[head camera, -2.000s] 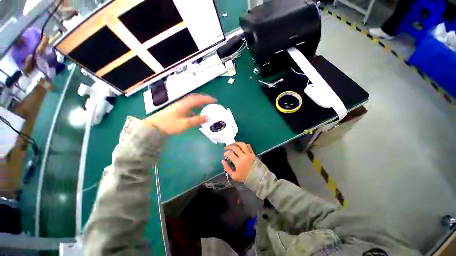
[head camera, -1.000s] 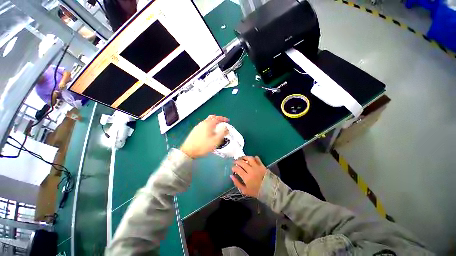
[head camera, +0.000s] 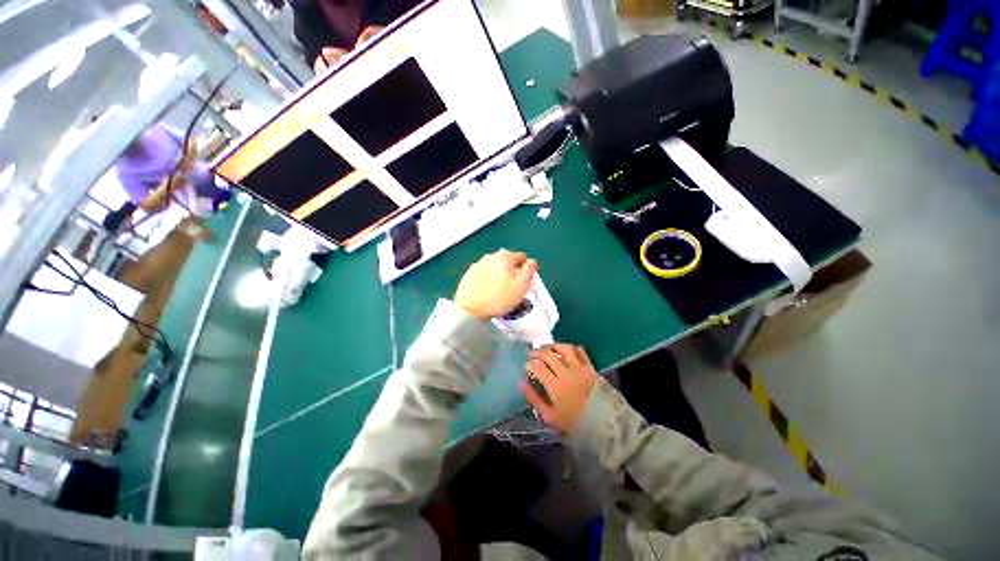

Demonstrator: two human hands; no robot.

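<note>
A white security camera point(head camera: 536, 319) lies on the green bench near its front edge, its dark lens face partly covered. My left hand point(head camera: 496, 285) rests on the upper left side of the camera head with its fingers curled over it. My right hand point(head camera: 560, 384) is at the camera's lower end by the bench edge, curled around a small dark part, seemingly the cable end. Thin cables point(head camera: 520, 432) hang at the bench edge below my right hand. The fingers hide much of the camera.
A monitor point(head camera: 391, 124) with four dark panes stands behind a white keyboard point(head camera: 461, 219) with a phone point(head camera: 406, 243). At right are a black label printer point(head camera: 655, 110), a white strip point(head camera: 737, 215) and a yellow roll point(head camera: 670, 253) on a black mat. More white cameras point(head camera: 290, 266) stand left.
My left hand, first apart with fingers spread beside the camera, has moved onto its head and covers more of it. My right hand stays at the lower end. The view has shifted.
</note>
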